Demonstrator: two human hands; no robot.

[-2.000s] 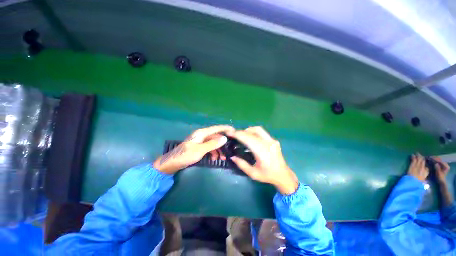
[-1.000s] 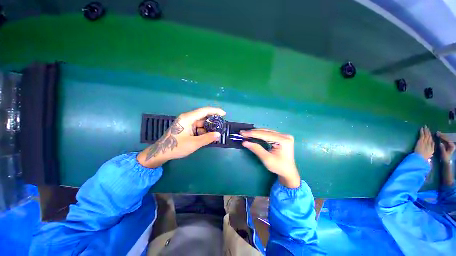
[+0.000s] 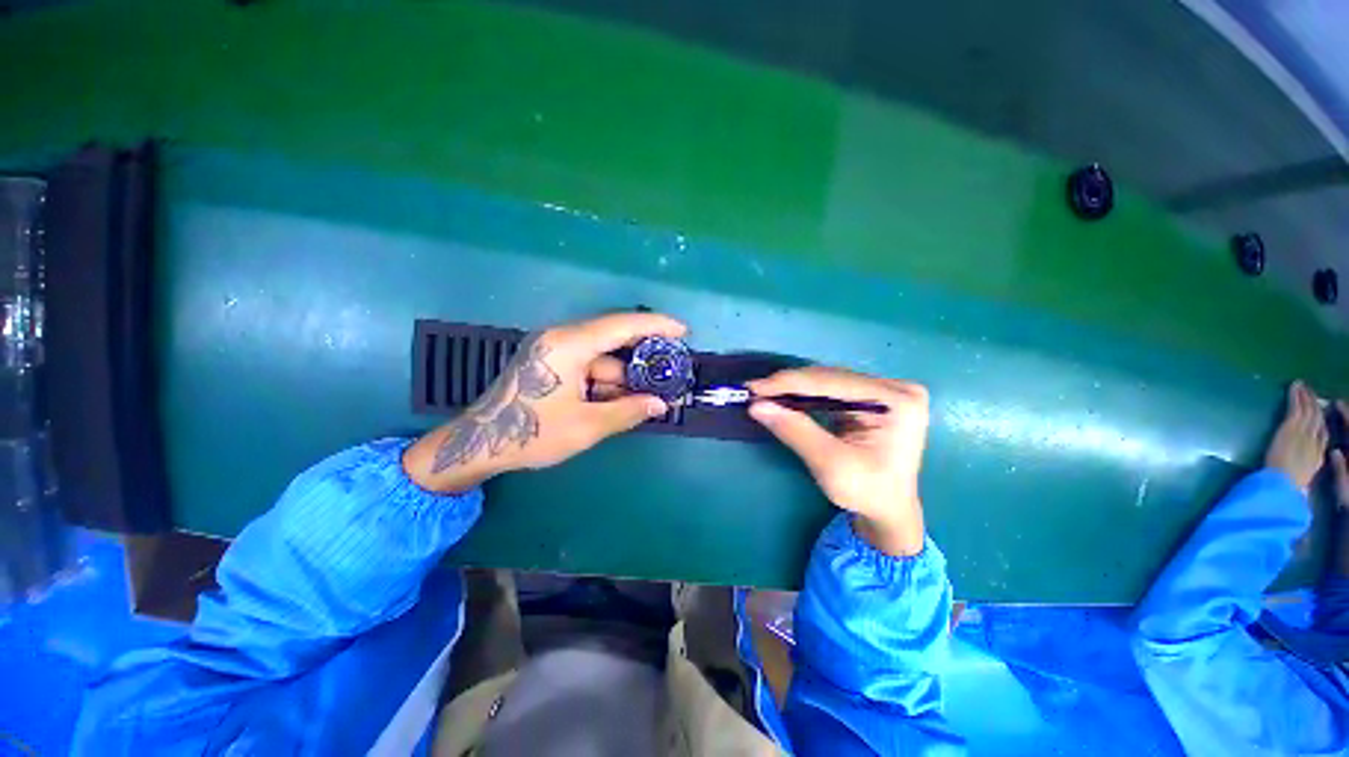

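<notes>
My left hand (image 3: 555,392) holds a round black unit (image 3: 660,368) between thumb and fingers, its detailed face turned up. My right hand (image 3: 858,436) holds black tweezers (image 3: 829,402) like a pen; their bright silvery tips point left and lie close to the unit's right edge. Whether the tips touch it or hold a small piece, I cannot tell. A slotted black strip (image 3: 462,367) lies flat on the teal surface under my left hand, its slotted left end and plain right end showing. A small black speck lies just beyond the strip.
A long dark stack (image 3: 111,340) stands at the left, with clear plastic trays (image 3: 22,326) beyond it. Round black units (image 3: 1090,192) sit along the far side of the bright green belt (image 3: 710,148) at right. Another person's hands (image 3: 1299,436) are at the right edge.
Over the last two seconds the view has tilted down and closer. My hands have parted slightly; the unit's face and the tweezers now show clearly, with the tweezers lying flatter.
</notes>
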